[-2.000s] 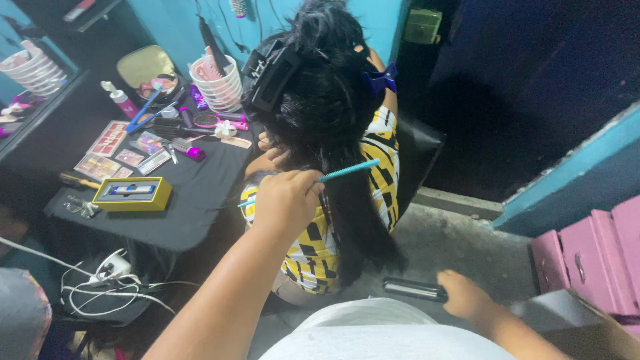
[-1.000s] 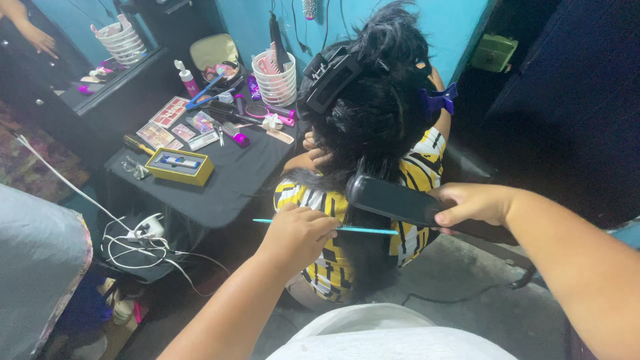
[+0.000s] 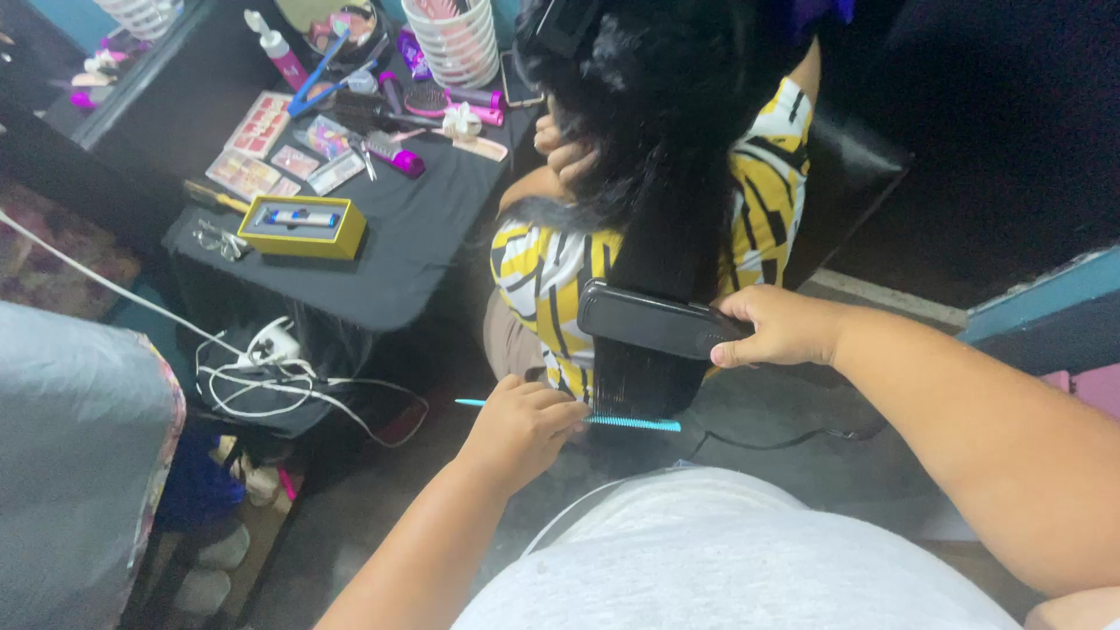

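Observation:
A seated person with long black hair (image 3: 674, 210) and a yellow, white and black patterned top (image 3: 547, 280) has their back to me. My right hand (image 3: 774, 328) grips a black hair straightener (image 3: 656, 322), which lies across the lower length of the hair. Below it, my left hand (image 3: 529, 424) holds a light blue rat-tail comb (image 3: 634, 423). The comb's teeth are at the hair's lower ends, and its thin tail sticks out left of my fist. Whether the straightener's plates are closed on the hair is hard to tell.
On the left, a black-covered table (image 3: 385, 262) bears a yellow box (image 3: 302, 229), makeup palettes (image 3: 262, 124), hairbrushes and a white basket (image 3: 452, 44). A white cable (image 3: 262, 382) lies tangled below it. A dark cord (image 3: 779, 444) runs near the floor at right.
My right hand has brought the straightener from the lower right up to the hair, then down along it. The comb has moved from the upper back to the hair's lower ends. The view has shifted closer.

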